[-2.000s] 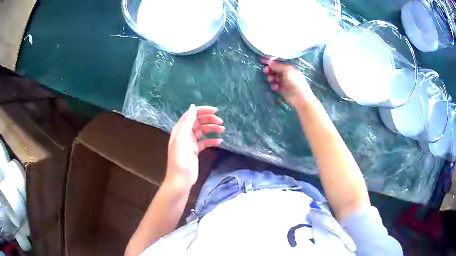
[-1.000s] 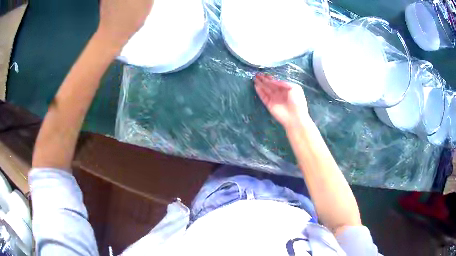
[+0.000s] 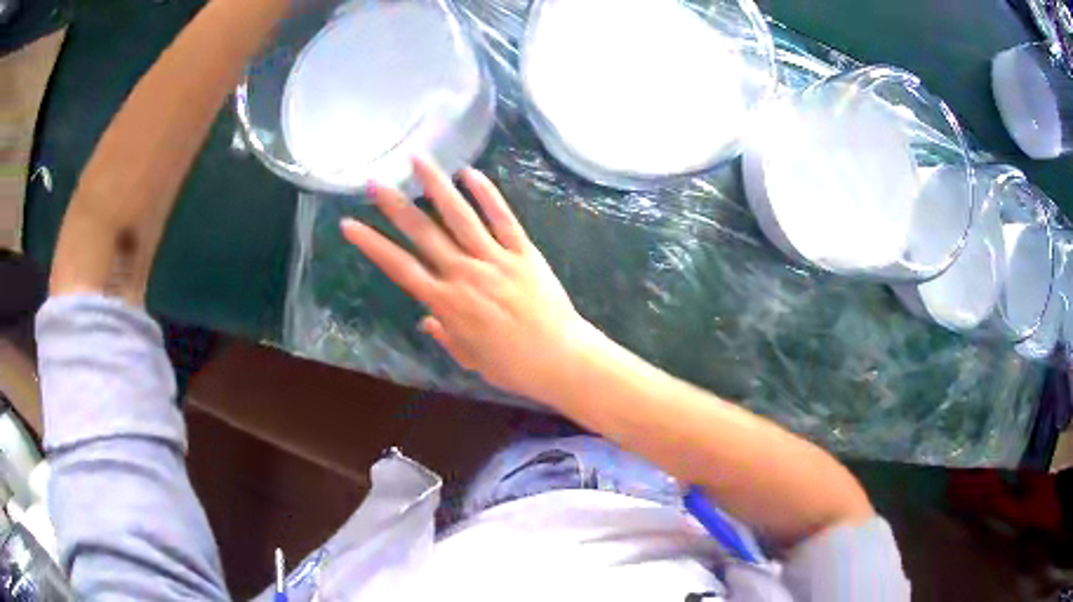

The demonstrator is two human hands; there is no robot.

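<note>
A row of clear containers with white lower parts stands on plastic film [image 3: 706, 306] over the green bench. The leftmost container [image 3: 374, 88] is at the upper left, and a second container [image 3: 635, 82] stands right of it. My right hand [image 3: 477, 276] is open, palm down, fingers spread, with fingertips at the near edge of the leftmost container; whether they touch it I cannot tell. My left arm reaches up past the left side of that container. My left hand is cut off by the top edge.
More containers [image 3: 835, 176] curve away to the right. Another white part [image 3: 1026, 102] lies at the upper right beyond the film. Brown cardboard [image 3: 26, 129] is at the left edge. A dark brown carton [image 3: 318, 412] sits below the bench edge.
My right hand has moved left from below the second container to the leftmost one. My left hand has reached further up, out of the picture.
</note>
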